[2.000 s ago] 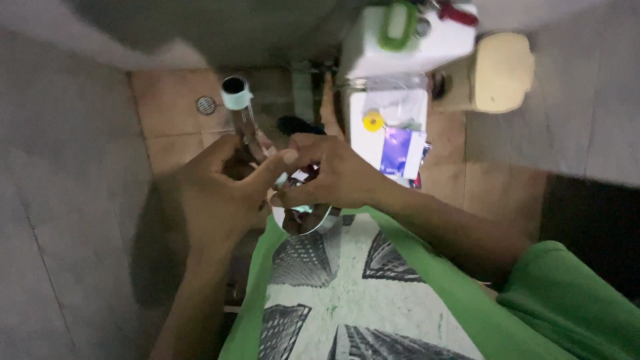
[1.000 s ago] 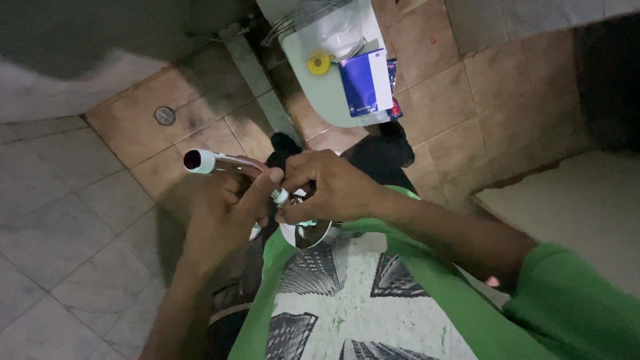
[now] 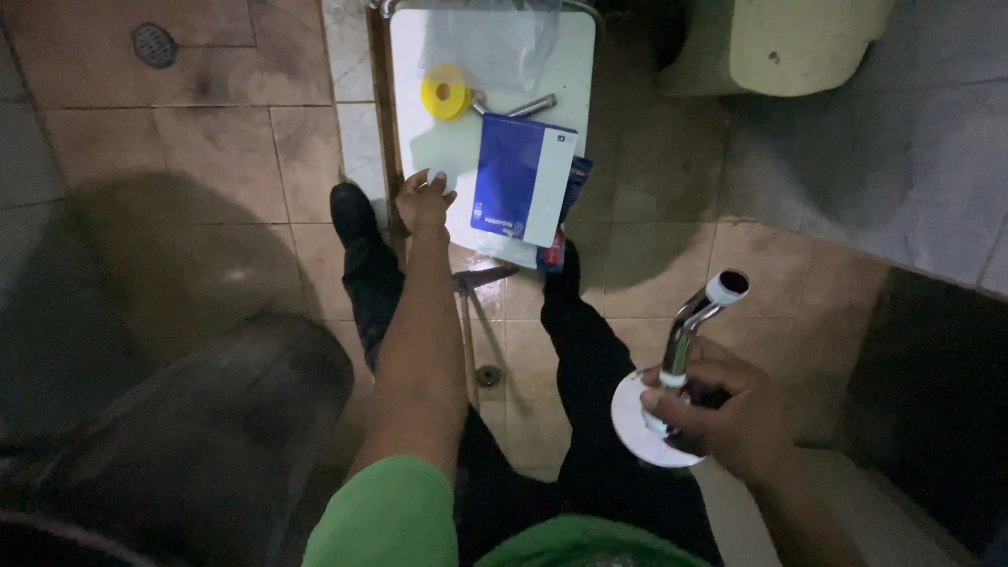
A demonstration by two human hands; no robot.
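Observation:
My left hand (image 3: 427, 203) reaches over the front left part of a white toilet lid (image 3: 425, 146), pinching a small pale round piece (image 3: 441, 180); its kind is unclear. My right hand (image 3: 728, 405), at the right, holds a bent chrome pipe (image 3: 678, 342). White thread tape wraps the pipe's raised open end, and another white band sits lower on it. A round wall flange (image 3: 636, 421) is around its lower part. On the lid lie a yellow tape spool (image 3: 445, 91), a chrome tube (image 3: 534, 106) and a blue and white box (image 3: 510, 181).
A clear plastic bag (image 3: 492, 47) lies on the back of the lid. Between my legs, a long-handled hammer-like tool (image 3: 486, 277) stands near a small floor drain (image 3: 489, 376). Another drain (image 3: 154, 45) is at upper left. A pale bin-like container (image 3: 795, 47) stands at upper right.
My hands were together on the pipe and flange; they have moved apart. The right hand now holds these at the right, while the left reaches to the lid. The view has shifted greatly.

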